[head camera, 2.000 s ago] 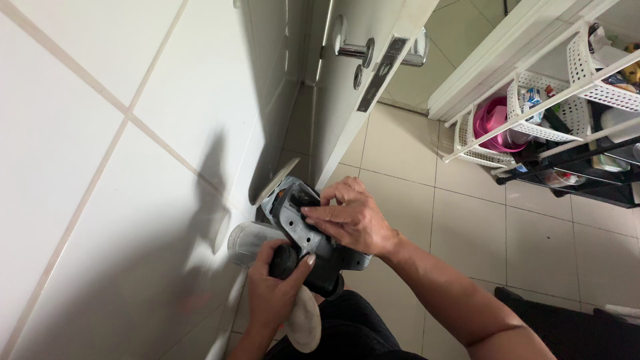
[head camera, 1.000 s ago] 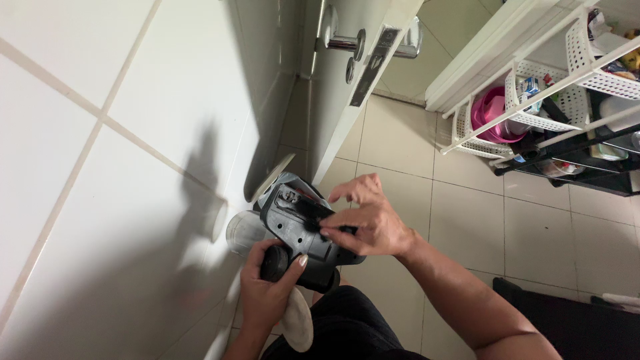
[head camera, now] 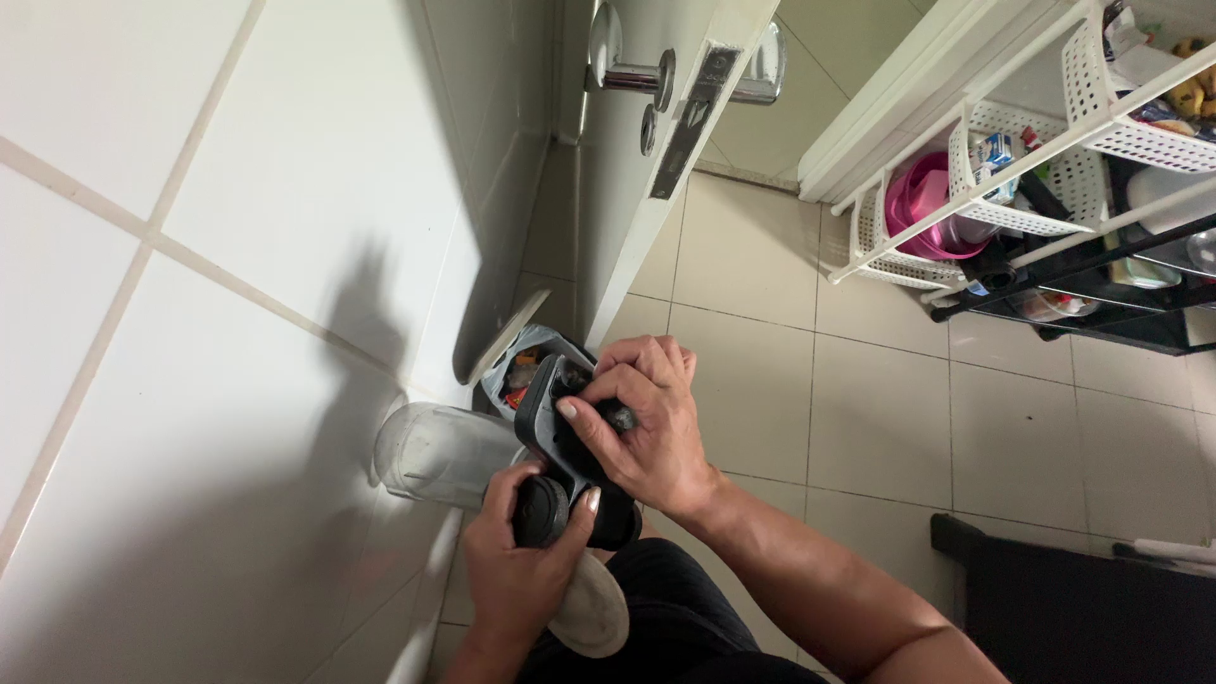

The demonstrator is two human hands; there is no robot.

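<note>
My left hand point(head camera: 527, 560) grips a black and dark grey plastic appliance part point(head camera: 560, 432) by its round black knob point(head camera: 540, 511). The fingers of my right hand point(head camera: 646, 418) are curled over the recess at its upper end; a small dark grey piece point(head camera: 619, 416) shows under them, and whether they hold it is hidden. A clear, cloudy plastic canister point(head camera: 442, 454) lies to the left of the part, partly behind it. Below my left hand is a pale round disc point(head camera: 591, 608). Behind the part sits a lined waste bin point(head camera: 518, 375) with rubbish in it.
A pale round lid point(head camera: 508, 337) stands beside the bin. White wall tiles point(head camera: 285, 190) rise at left, with an ajar white door point(head camera: 627, 218) ahead. A rack with white baskets point(head camera: 1026, 171) stands at right on the tiled floor point(head camera: 874, 408); a dark object point(head camera: 1073, 598) is at lower right.
My right hand has moved back in over the recess, with its fingers curled. The plastic part has tilted, showing its dark rim and the bin's contents behind it. My left hand keeps its hold.
</note>
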